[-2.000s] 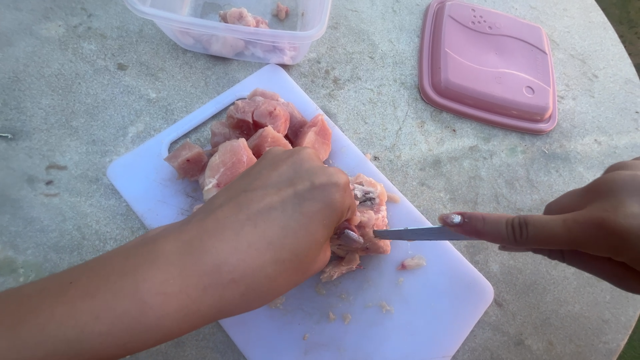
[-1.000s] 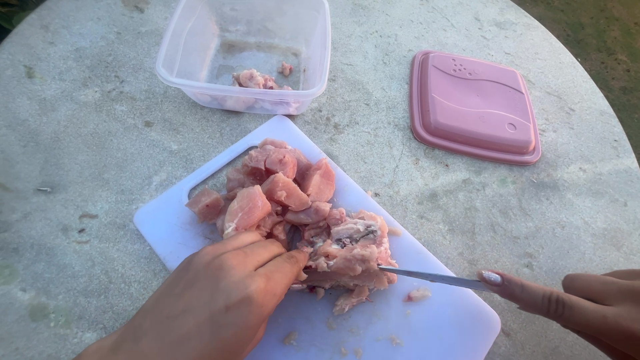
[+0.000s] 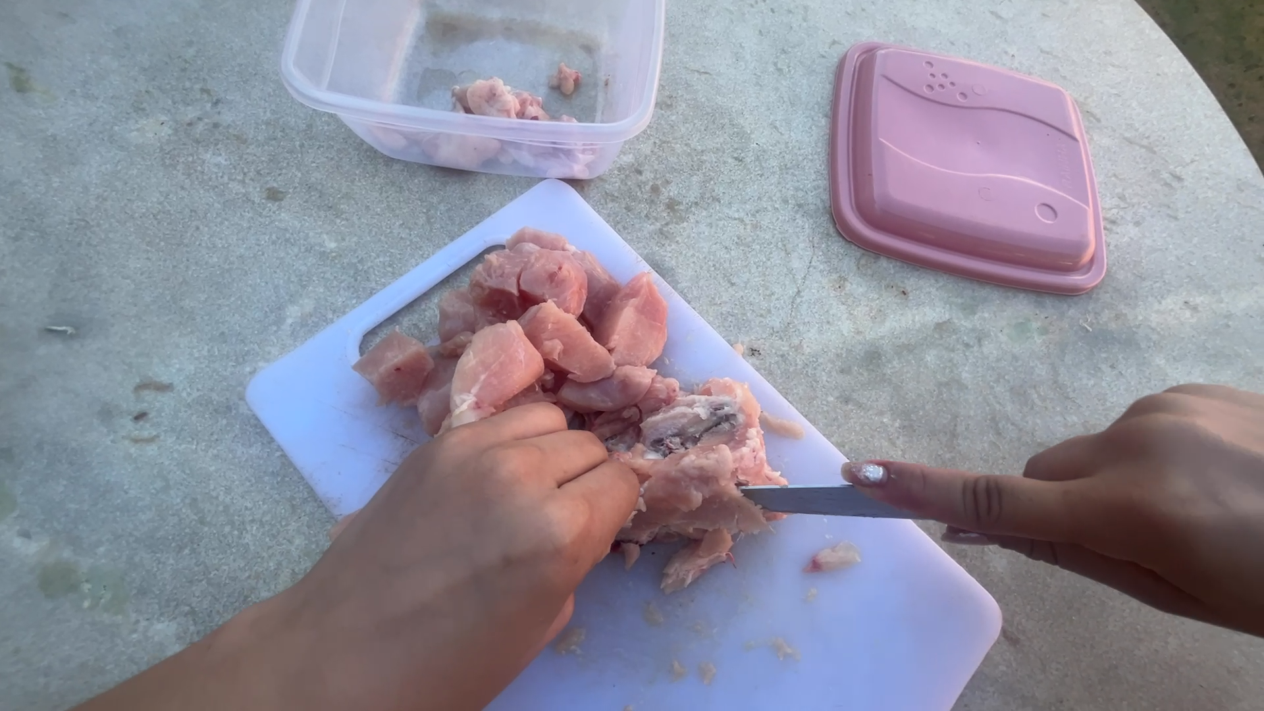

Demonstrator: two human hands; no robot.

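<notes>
My left hand [image 3: 484,543] grips the left side of a bony piece of raw meat [image 3: 696,494] on a white plastic cutting board [image 3: 839,632]; its fingertips are partly hidden. My right hand [image 3: 1136,494] holds a knife [image 3: 825,501], index finger along the top of it, and the blade's tip is in the right side of that piece. The knife's handle is hidden in the hand. Chunks of raw meat [image 3: 563,341] lie heaped on the board's upper part, beside its handle slot. Small scraps [image 3: 834,557] lie on the board near the blade.
Behind the board stands a clear plastic container [image 3: 632,118] with some meat pieces [image 3: 499,99] in it. A pink plastic lid [image 3: 978,168] lies at the back right on the round stone-like table [image 3: 178,247], whose edge shows at the upper right.
The view has shifted. My left hand, bent over the bony piece two seconds ago, now lies at its left side with the fingers more visible. The knife stays at the piece's right side.
</notes>
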